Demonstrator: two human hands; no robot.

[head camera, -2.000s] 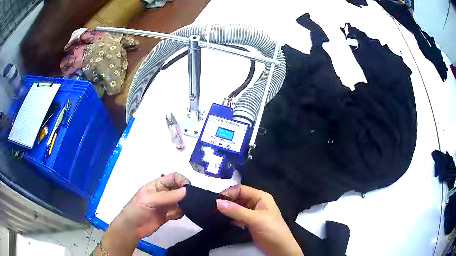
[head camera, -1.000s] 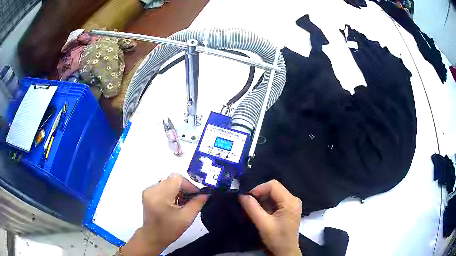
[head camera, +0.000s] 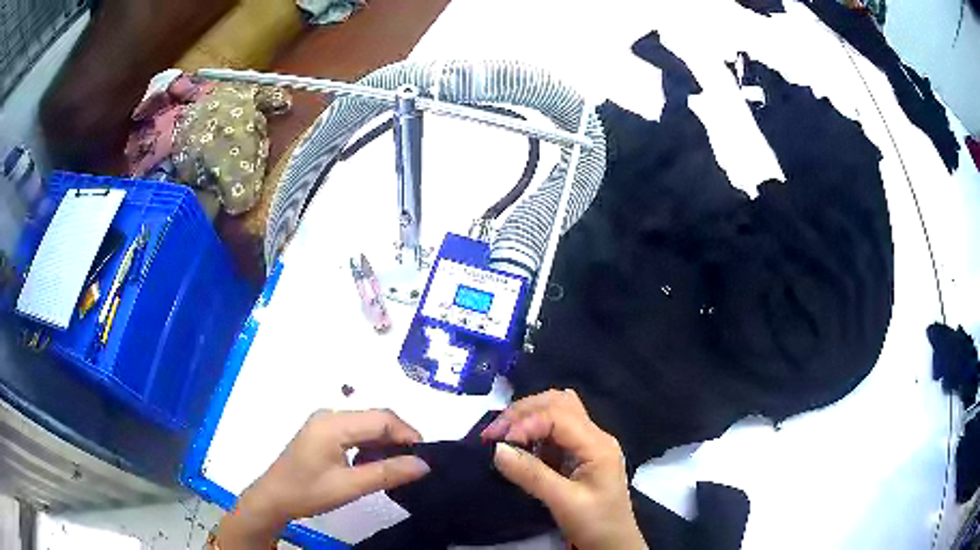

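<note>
The black garment (head camera: 741, 269) lies spread over the white table, right of the trimmer. My left hand (head camera: 333, 467) and my right hand (head camera: 564, 462) pinch a narrow black garment edge (head camera: 457, 483) between thumbs and fingers, a little below the trimmer's front end. The blue-purple thread-trimming machine (head camera: 464, 312) has a lit display and white marks. The edge does not touch the trimmer. Two small pale ring marks show on the garment body. Loose threads are too fine to see.
The silver stand (head camera: 408, 177) holds thin cross rods, with the grey suction hose (head camera: 505, 81) looping behind. Pink thread snips (head camera: 370, 295) and a small dark dot (head camera: 347, 390) lie left of the trimmer. A blue crate (head camera: 172, 312) bears a clipboard (head camera: 70, 252). Cloth scraps (head camera: 220, 140) lie behind.
The hands held the black edge at the trimmer's front one second ago; now they hold it lower, away from it. The small dark dot is now uncovered.
</note>
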